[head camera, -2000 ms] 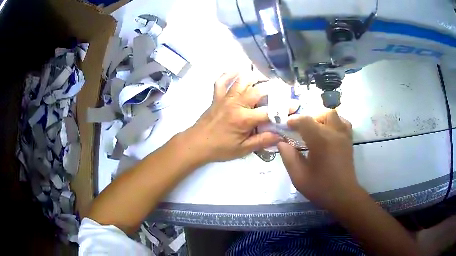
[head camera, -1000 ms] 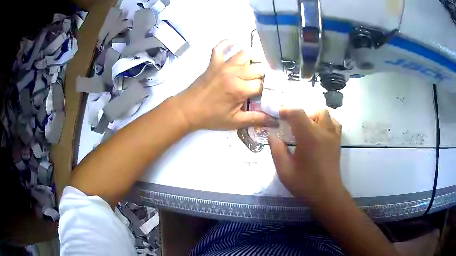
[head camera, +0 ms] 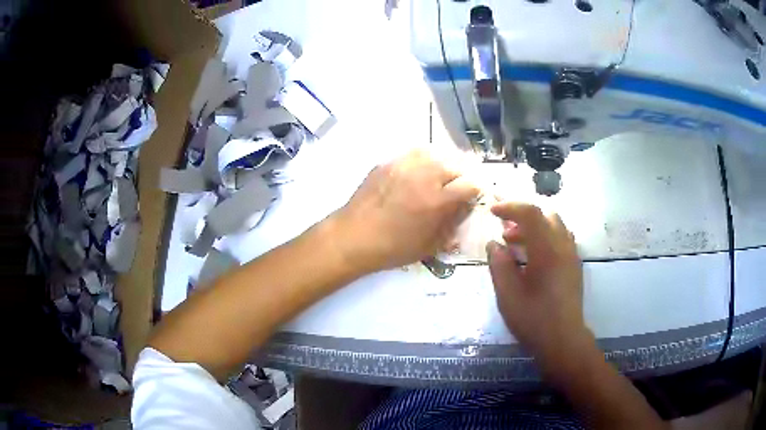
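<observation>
My left hand [head camera: 411, 210] is curled over the bed just in front of the needle area of the sewing machine [head camera: 546, 80]. Its fingertips point right, and glare and the fingers hide whatever may be in them. My right hand [head camera: 542, 269] is just to the right, with thumb and index finger apart and nothing visible between them. The needle area [head camera: 495, 159] is behind the fingertips. No fabric band can be made out at the hands. Loose grey-white fabric strips [head camera: 239, 206] lie on the table to the left.
A brown cardboard box [head camera: 155, 201] at far left holds many strips [head camera: 118, 185]. A ruler strip [head camera: 403, 361] runs along the front table edge. A black cord [head camera: 729, 227] crosses the table at right. More strips [head camera: 273, 395] lie below the table edge.
The fabric seen between both hands is no longer visible. My left hand has curled its fingers, and my right thumb and index finger have moved off the left fingertips. The view has shifted.
</observation>
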